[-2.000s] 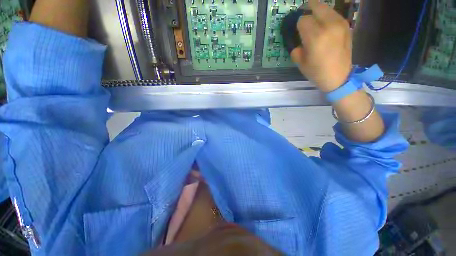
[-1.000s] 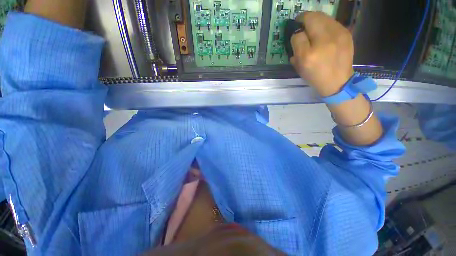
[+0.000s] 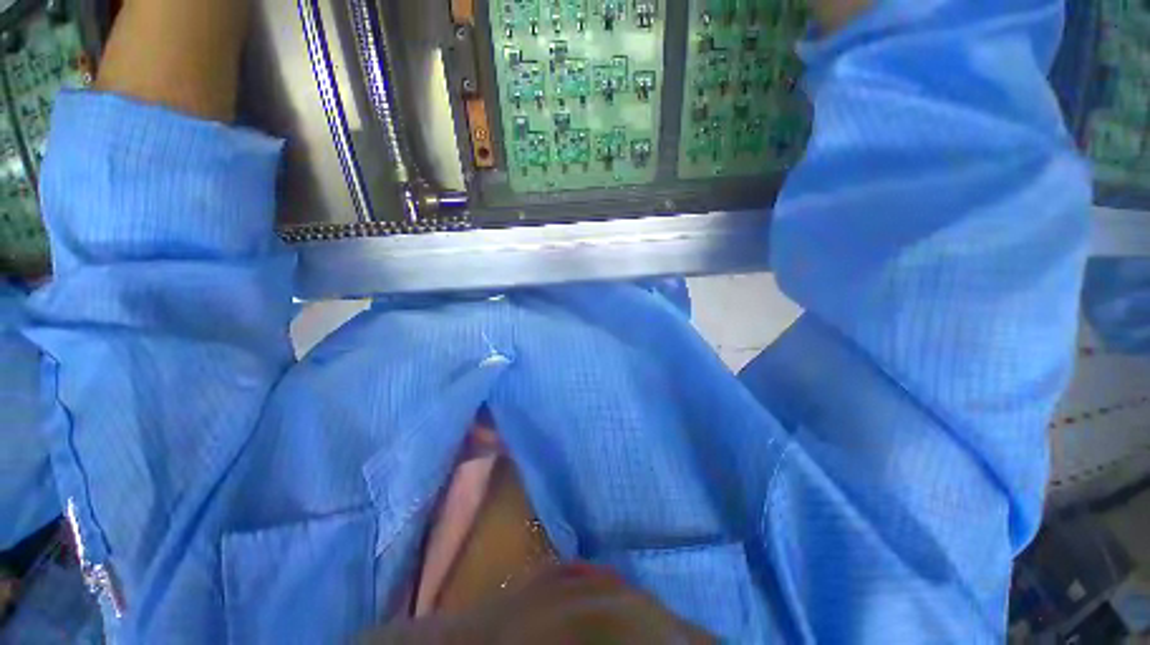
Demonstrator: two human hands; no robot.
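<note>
Two pale green PCB panels, a left one [image 3: 580, 95] and a right one [image 3: 744, 101], lie side by side in a dark carrier [image 3: 574, 208]. Small dark parts stand on them in repeated rows. My right sleeve covers the right panel's right side. My left hand is out of the picture; only its bare forearm and sleeve show at the upper left. My right hand is also beyond the top edge; only a bit of bare arm shows above the sleeve.
A silver conveyor rail [image 3: 530, 258] runs between my body and the carrier, with a toothed chain [image 3: 366, 231] along it. Shiny cross shafts [image 3: 334, 114] lie left of the carrier. More green panels show at the far left [image 3: 32, 158] and far right [image 3: 1120, 114].
My right hand has left the right panel and gone forward out of the picture, its sleeve now over the rail. The carrier appears slightly lower and further right in view.
</note>
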